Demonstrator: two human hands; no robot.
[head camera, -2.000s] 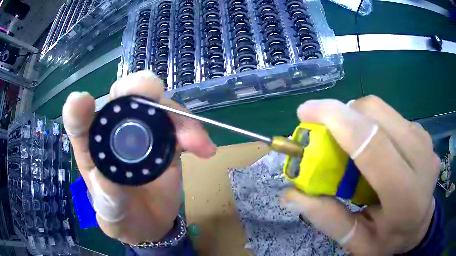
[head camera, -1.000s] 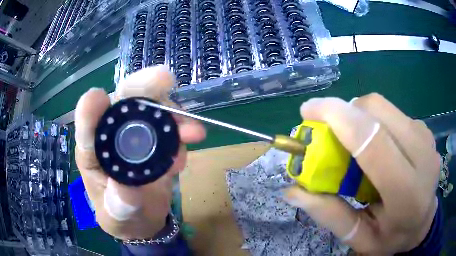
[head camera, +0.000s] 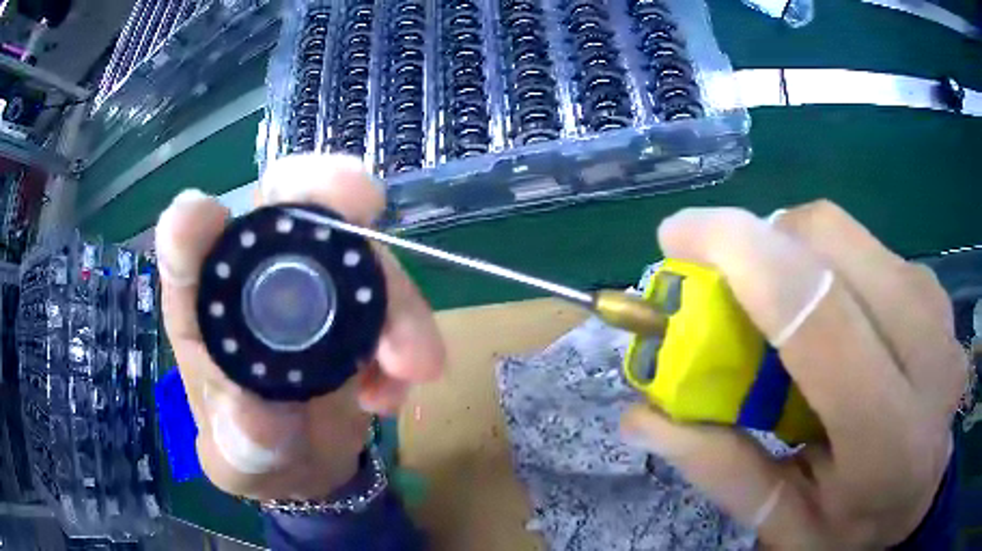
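Note:
My left hand (head camera: 291, 441), with whitish finger cots, holds up a round black perforated disc (head camera: 242, 350) facing the camera. The disc has a ring of small pale holes around a silver-grey centre. My right hand (head camera: 861, 366), also with finger cots, grips a yellow hand tool (head camera: 700, 344) with a blue band and brass collar. The tool's long thin silver shaft points left, and its tip lies at the disc's upper edge. Whether the tip touches the disc is hard to tell.
A clear blister tray (head camera: 571, 178) with rows of black parts lies beyond my hands. A speckled cloth (head camera: 587, 452) lies on a tan board (head camera: 463, 398). Stacked clear trays (head camera: 81, 387) and a blue box (head camera: 178, 425) are at left. White strips (head camera: 840, 90) cross the green bench.
The disc has turned in my left hand, its pale holes shifting around the centre, and the fingers have shifted. The right hand and tool have moved slightly right.

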